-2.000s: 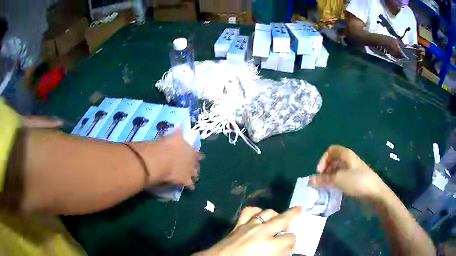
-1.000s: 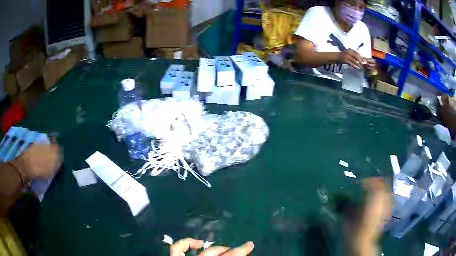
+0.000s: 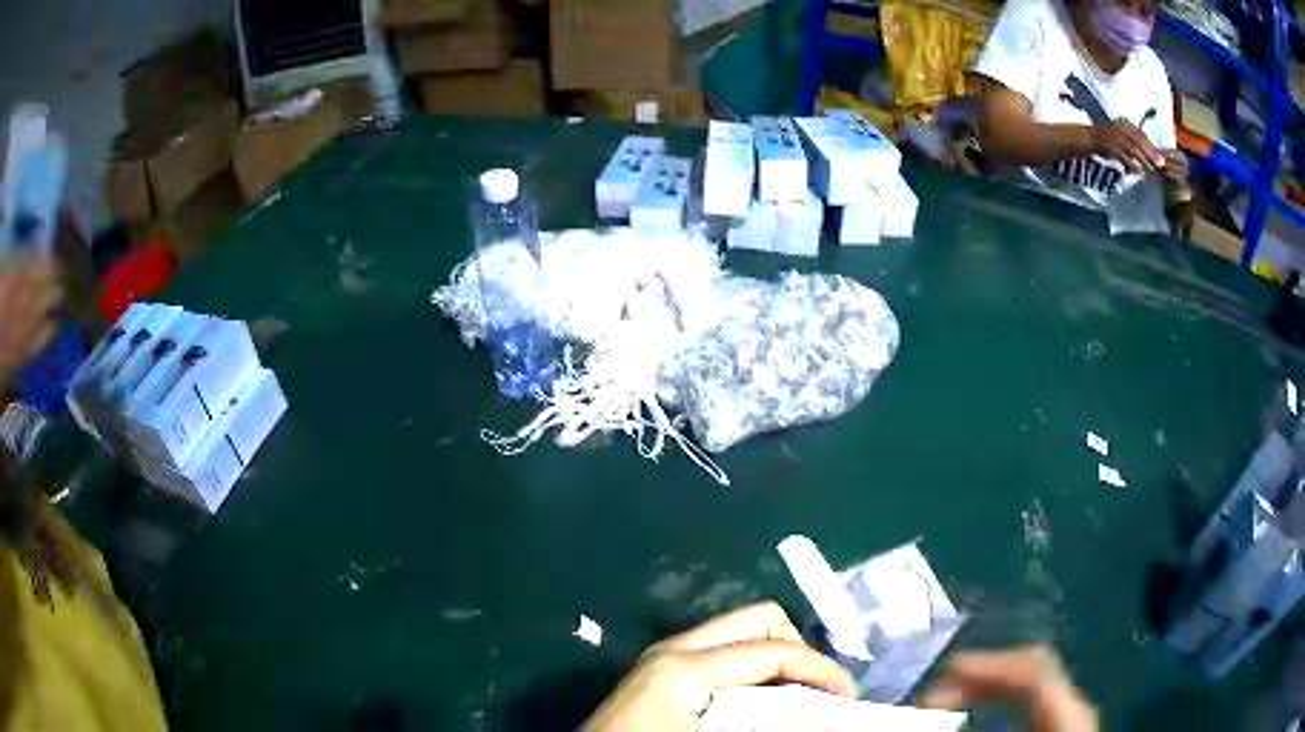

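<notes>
An open light-blue and white box with raised white flaps is at the bottom centre-right, tilted. A second white card piece or flap lies in front of it, cut off by the lower edge. My left hand, with a ring, is closed around the left side of the open box and the white card. My right hand is blurred and partly cut off, with its fingers at the box's lower right side; its grip is unclear. The box's contents cannot be made out.
Closed boxes stand stacked at left, others at the far side. White cords, a speckled bag and a bottle are mid-table. More open boxes stand at right. A person sits opposite.
The open box is now between my hands; one second ago my hands were apart and no box showed there. The neighbour's arm has left the left-hand boxes. The view has shifted.
</notes>
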